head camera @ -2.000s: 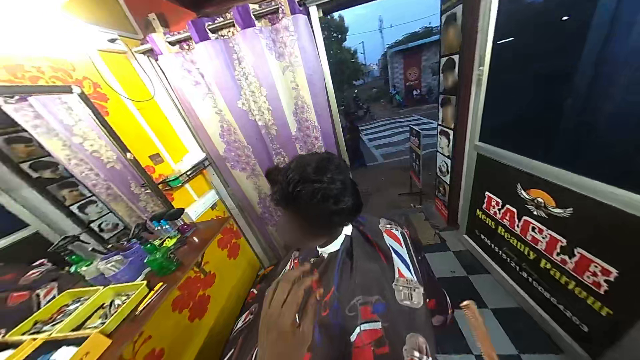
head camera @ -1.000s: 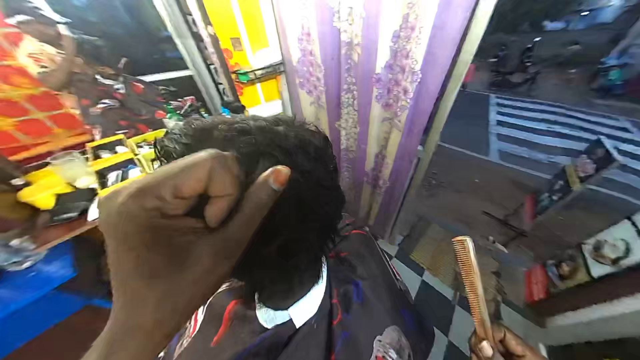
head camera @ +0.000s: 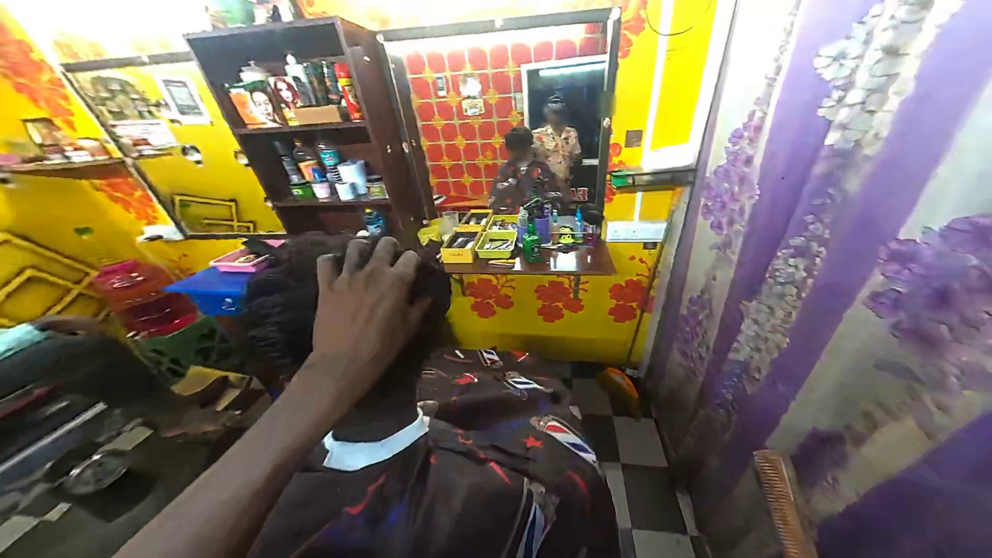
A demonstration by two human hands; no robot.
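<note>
A seated person is seen from behind, with dark hair [head camera: 279, 302], a white neck strip [head camera: 376, 448] and a dark patterned barber's cape [head camera: 457, 480]. My left hand [head camera: 368, 306] rests on the back and top of that head, its fingers bent into the hair; whether it grips any hair is unclear. At the lower right edge a tan comb [head camera: 783, 500] points upward. My right hand is outside the view, below the comb.
Ahead, a brown counter [head camera: 542, 262] carries yellow trays [head camera: 496, 244] and bottles under a wall mirror [head camera: 465, 101]. A shelf unit [head camera: 364, 101] stands left of it, a blue table [head camera: 209, 288] lower left. A purple floral curtain [head camera: 783, 256] hangs close at right.
The view has swung far left, from the doorway to the mirror and counter. My left hand, raised and curled beside the head a second ago, now lies on the hair. My right hand has left the view.
</note>
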